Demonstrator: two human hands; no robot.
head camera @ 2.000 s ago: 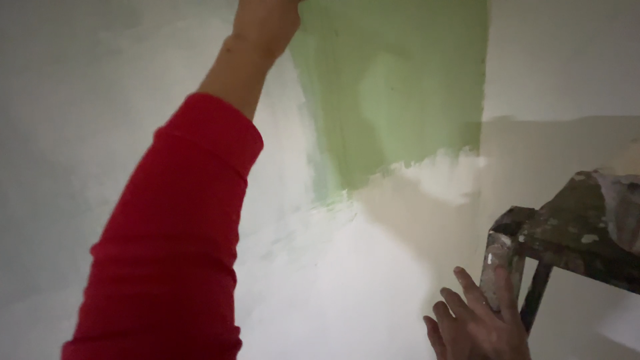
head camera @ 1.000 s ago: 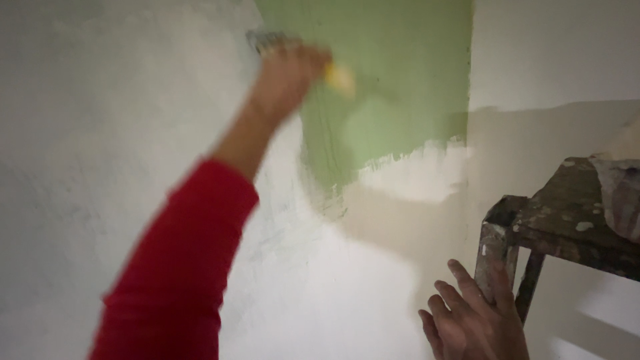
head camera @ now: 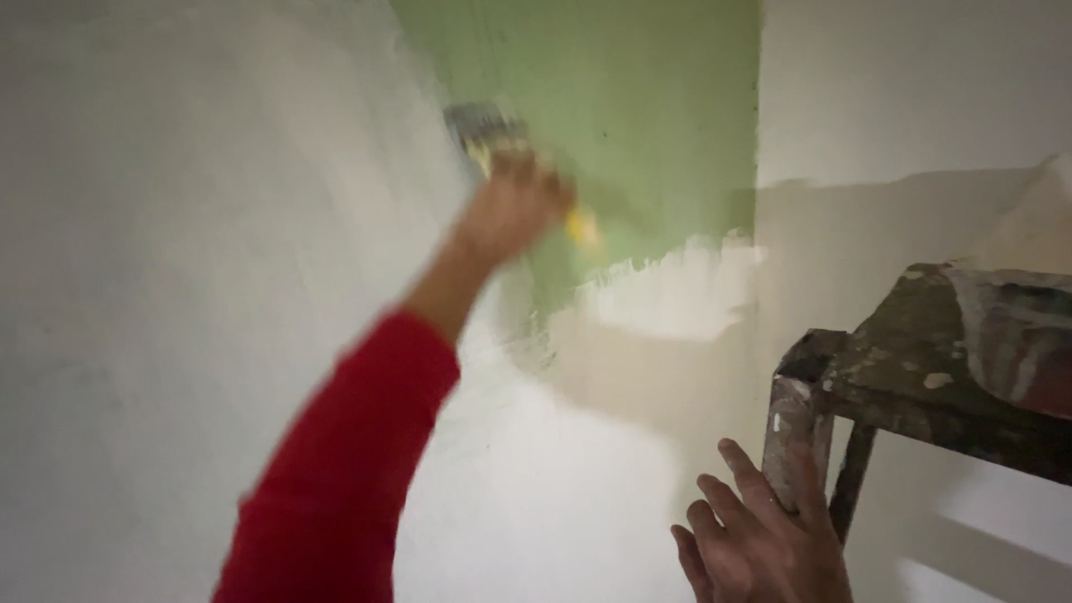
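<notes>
My left hand (head camera: 519, 205), its arm in a red sleeve, is closed around a wide paintbrush (head camera: 486, 126). The dark bristles point up and left at the boundary between the green area (head camera: 662, 100) and the pale, whitish coating (head camera: 251, 209) of the wall. A yellow part of the handle sticks out to the right below the hand. Hand and brush are blurred. At the lower right my right hand (head camera: 766, 528) lies against the paint-spattered upright of a stepladder (head camera: 791, 419), with its fingers spread and one digit over the upright.
The stepladder's dark top (head camera: 896, 368) reaches in from the right edge, close to the wall. On it stands a paint-streaked container (head camera: 1022, 343), cut off by the frame. A straight vertical edge separates the green area from the beige wall (head camera: 904, 100) on the right.
My left hand, at the top edge two seconds ago, is lower and wholly in view with the brush. Over the last second it has moved down and to the right. My right hand stays at the ladder.
</notes>
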